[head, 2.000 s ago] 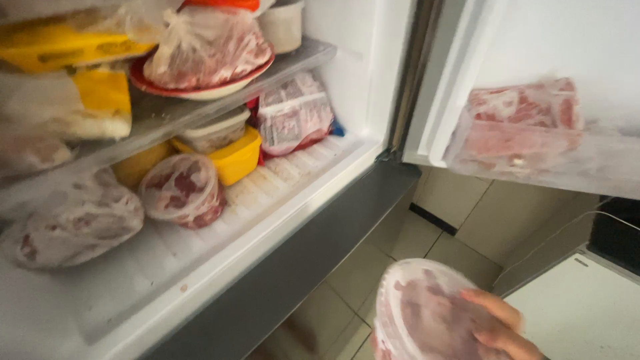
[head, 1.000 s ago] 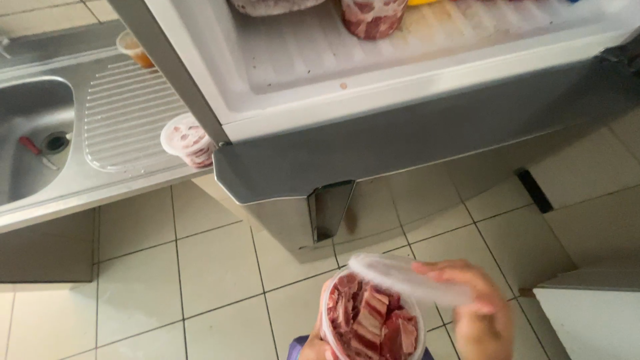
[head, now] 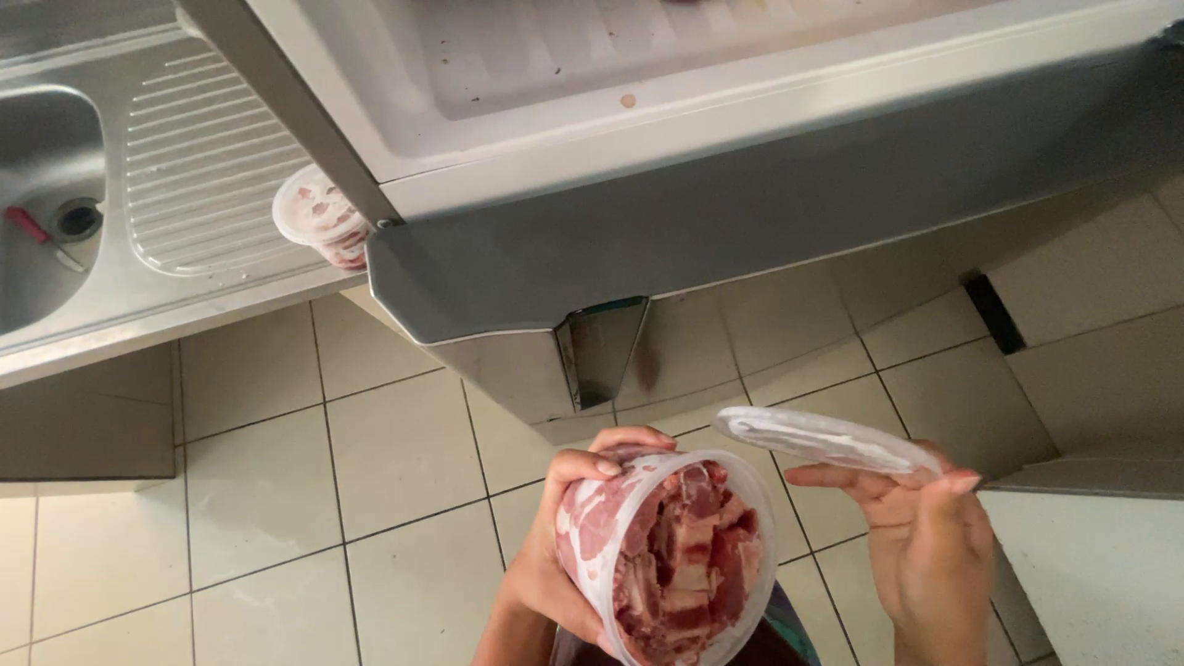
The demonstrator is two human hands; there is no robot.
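My left hand (head: 555, 546) wraps around a round clear plastic tub (head: 597, 523), tilted so that its open mouth faces up toward me. Cut pieces of raw red meat (head: 689, 564) fill it. My right hand (head: 925, 536) pinches the tub's translucent round lid (head: 828, 439) by its right edge, above and to the right of the tub and apart from it. A second lidded tub with meat (head: 319, 213) stands at the edge of the steel draining board, beside the refrigerator's corner.
The open freezer compartment (head: 546, 120) spans the top, above a dark grey lower door (head: 647, 240) with a recessed handle. At left, a steel sink (head: 55, 139) holds a red-handled knife (head: 32, 227). Tiled floor (head: 407, 444) lies below; a white surface (head: 1101, 564) is at lower right.
The view has swung left and down from the freezer shelves. Two seconds ago a hand held a lidded tub; one second ago the lid was just above the open tub, and it is now farther off.
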